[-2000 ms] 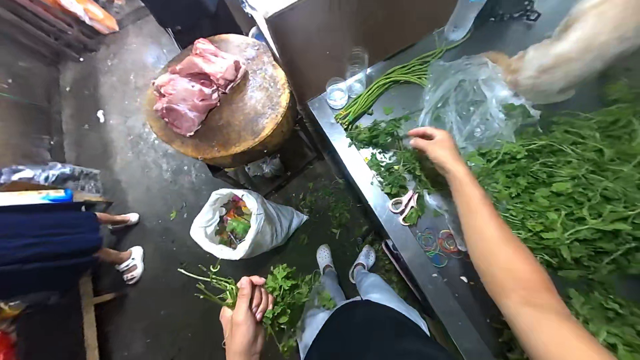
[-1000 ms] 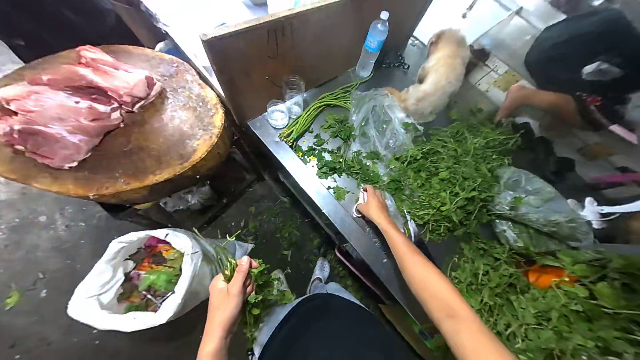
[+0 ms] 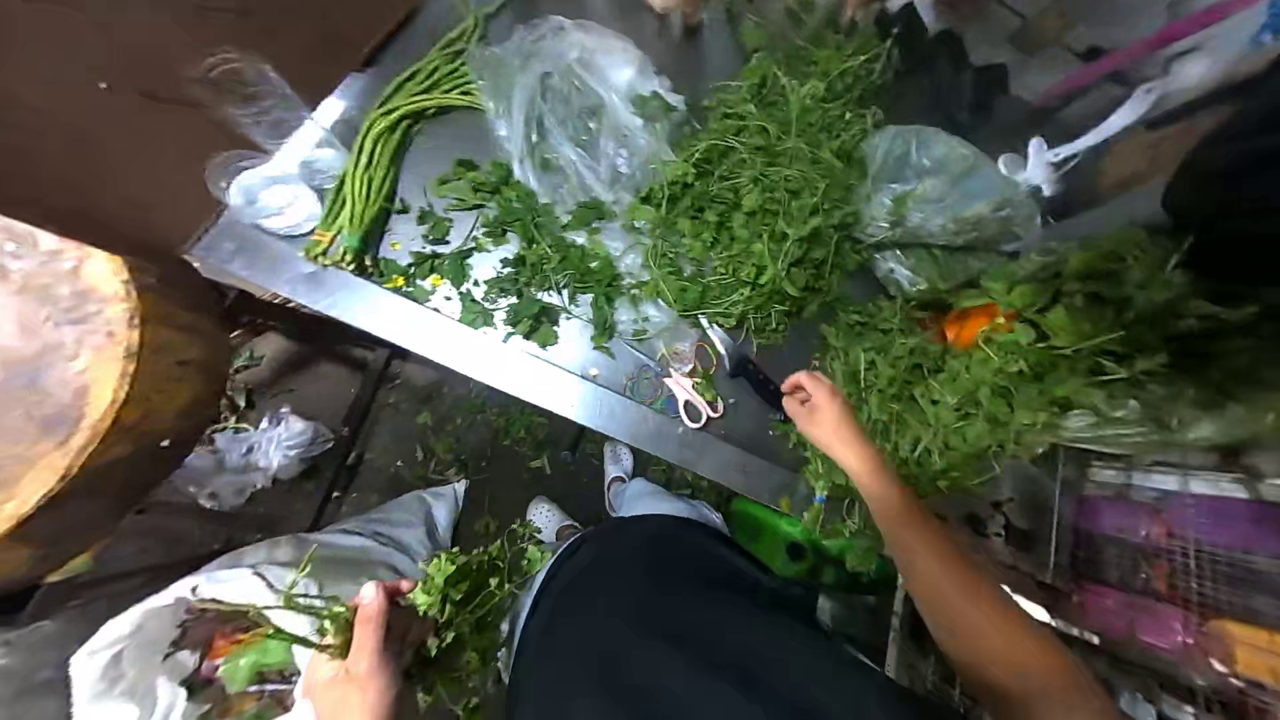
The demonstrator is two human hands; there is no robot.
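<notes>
My left hand (image 3: 365,640) holds a bunch of leafy green herbs (image 3: 470,600) by the stems, above an open white sack (image 3: 120,640) with plant scraps inside. My right hand (image 3: 820,410) is over the metal table at the end of a black knife handle (image 3: 755,382); whether the fingers touch it cannot be told. Pink-handled scissors (image 3: 692,400) and coloured rubber bands (image 3: 648,385) lie left of the knife. A large heap of green herbs (image 3: 770,190) lies behind, and another leafy heap (image 3: 930,390) is right beside my right hand.
Long green beans (image 3: 400,130), a clear plastic bag (image 3: 575,110) and loose leaves lie toward the table's left part. Clear cups (image 3: 275,195) stand at its corner. A round wooden block (image 3: 120,380) is at the far left. A filled plastic bag (image 3: 945,190) sits behind the right heap.
My right hand has moved from the scissors area to the knife handle. My left hand still holds the herb bunch, now over the sack. The view has swung to the right.
</notes>
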